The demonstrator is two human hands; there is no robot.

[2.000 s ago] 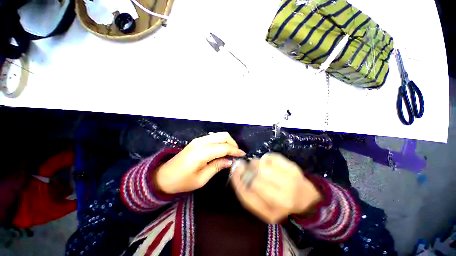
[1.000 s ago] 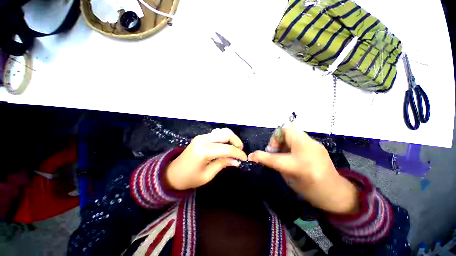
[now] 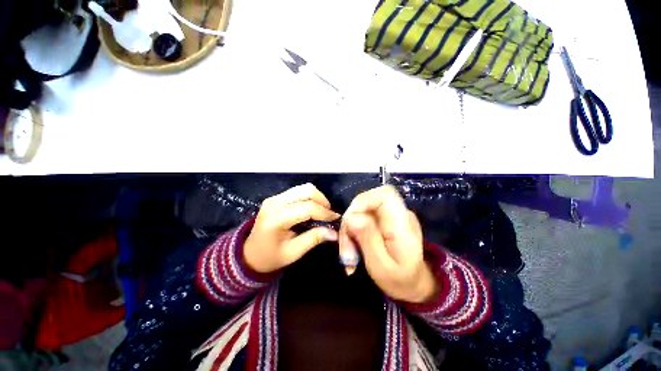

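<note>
My left hand [image 3: 291,228] pinches a bit of the black beaded trim between thumb and fingertips. My right hand [image 3: 385,243] is close to its right, its fingertips near my left fingertips, with a greyish band on one finger. A needle cannot be made out. Beaded trim [image 3: 438,189] runs along the table edge at right, and more of it [image 3: 230,196] lies left of my left hand. The black fabric under my hands is too dark to make out in detail. A small silver clip [image 3: 384,174] is at the table edge.
The white table [image 3: 181,130] has snips [image 3: 294,61], black-handled scissors [image 3: 588,116], a yellow-green striped bundle [image 3: 464,47], a round basket [image 3: 170,67] and a cream tape roll [image 3: 23,136]. A thin chain-like line [image 3: 463,130] hangs from the bundle. A purple frame [image 3: 598,203] is below right.
My right hand has moved left and down from the clip, its fingers now more curled. My left hand keeps its pinch. The whole view has shifted and tilted slightly.
</note>
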